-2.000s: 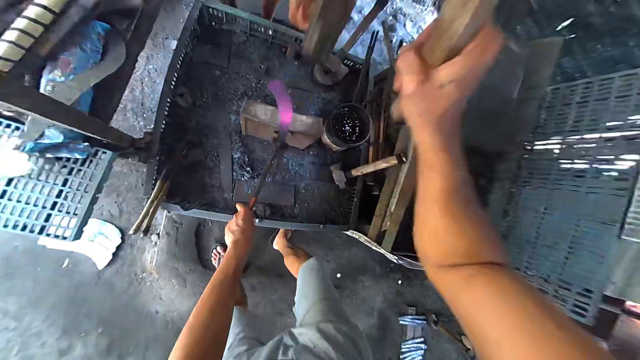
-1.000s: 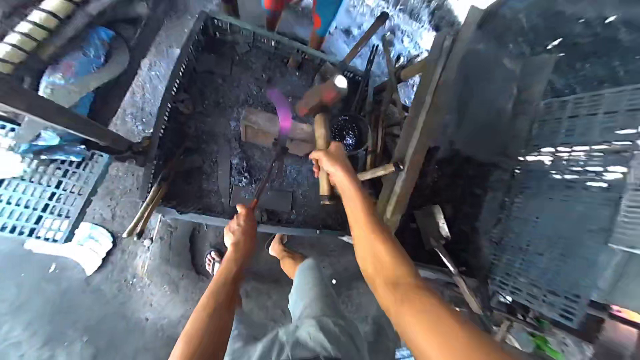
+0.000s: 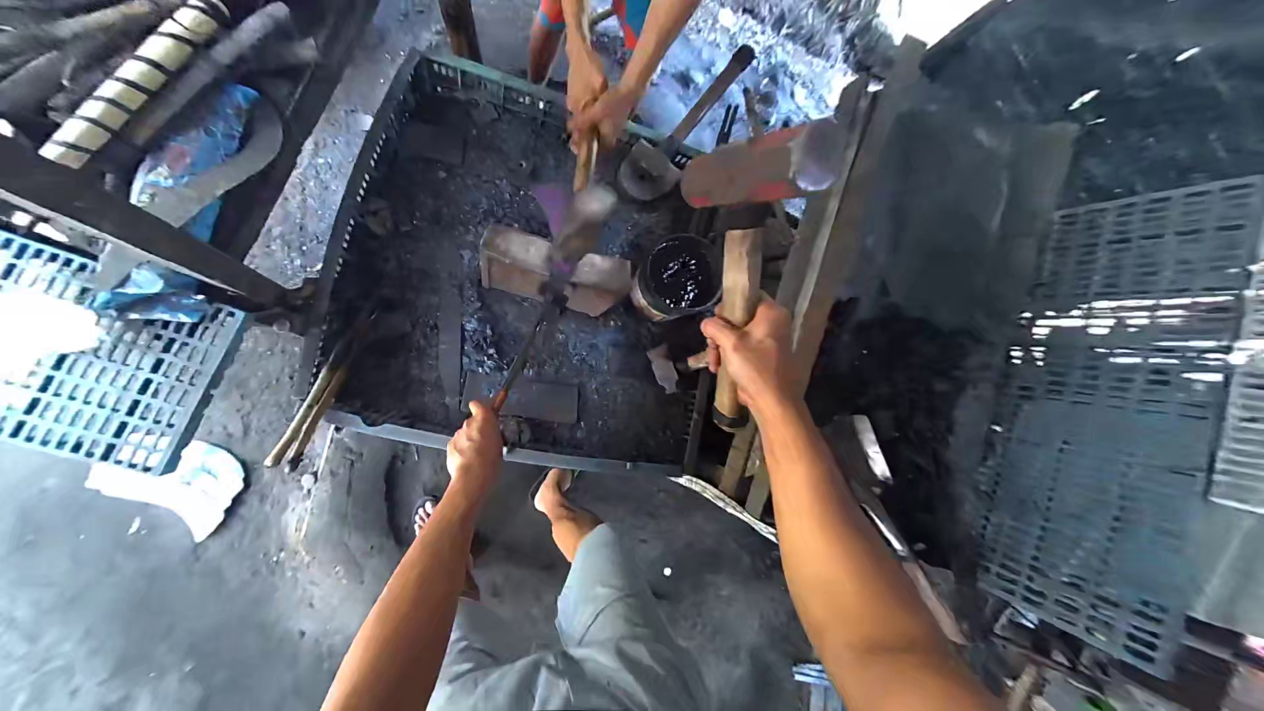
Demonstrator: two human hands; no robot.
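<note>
My left hand (image 3: 476, 446) grips the handle end of long thin tongs (image 3: 525, 355), whose far end reaches a metal block (image 3: 515, 261) in the middle of a dark tray. A purplish, glowing curved workpiece (image 3: 553, 205) lies over the block at the tongs' end, partly hidden. My right hand (image 3: 754, 348) is closed on the wooden handle of a sledgehammer (image 3: 760, 166), its head raised right of the block. A co-worker's two hands (image 3: 598, 107) hold another hammer (image 3: 585, 219), blurred, with its head over the workpiece and block.
A can of dark liquid (image 3: 679, 276) stands right of the block, with a small hammer (image 3: 664, 367) below it. The crate's rim (image 3: 346, 217) surrounds the dark bed. Wooden boards (image 3: 816, 267) run along its right side; sticks (image 3: 314, 413) lean at its lower left corner.
My right hand's hammer has moved right, away from near the block. The co-worker's hammer is now over the workpiece. My left hand stays on the tongs.
</note>
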